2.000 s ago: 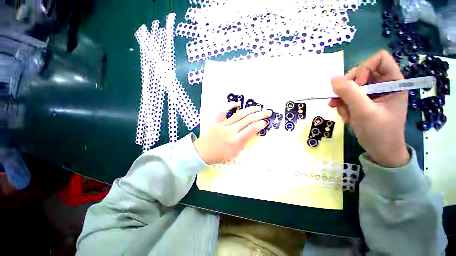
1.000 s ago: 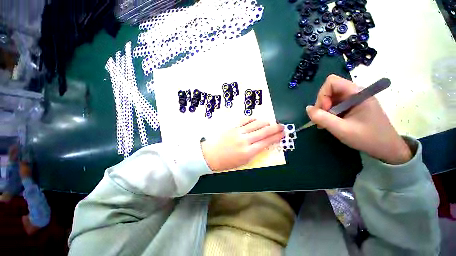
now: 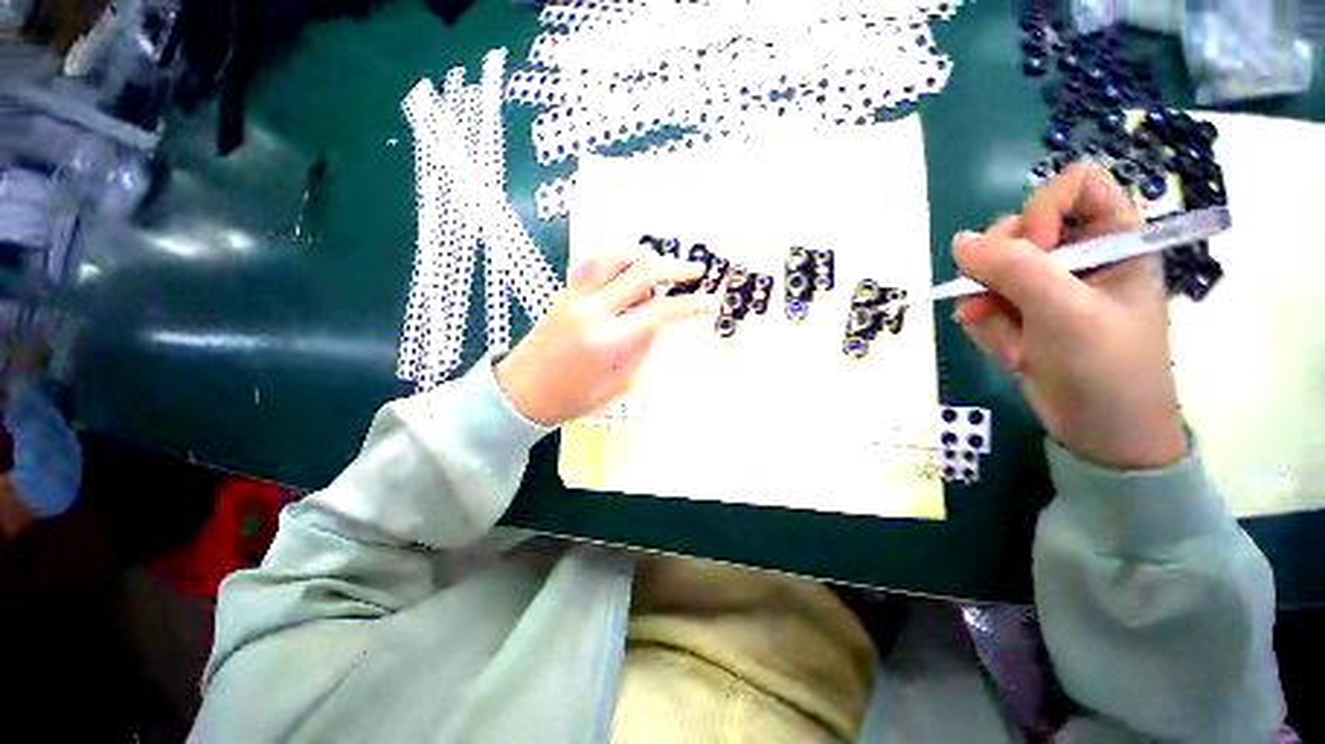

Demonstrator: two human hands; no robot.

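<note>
My right hand (image 3: 1068, 313) is shut on silver-white tweezers (image 3: 1141, 244), their tip beside the rightmost black multi-hole part (image 3: 872, 317) on the work sheet (image 3: 756, 422). Several black parts stand spaced in a row across the sheet, among them a part with round rings (image 3: 798, 284). My left hand (image 3: 589, 342) lies at the row's left end, its fingers over or beside the leftmost parts; whether it grips one cannot be told. A perforated adhesive strip (image 3: 963, 443) sticks out past the sheet's lower right edge.
White perforated strips are fanned at left (image 3: 451, 233) and stacked behind the sheet (image 3: 727, 73). A pile of black parts (image 3: 1119, 124) lies at upper right, partly on a second pale sheet (image 3: 1264, 334). A clear plastic bag (image 3: 1242, 51) is at the far right.
The left hand has moved from the sheet's lower right to the left end of the row. The right hand's tweezers have moved from the strip's edge up to the rightmost black part. The view has shifted.
</note>
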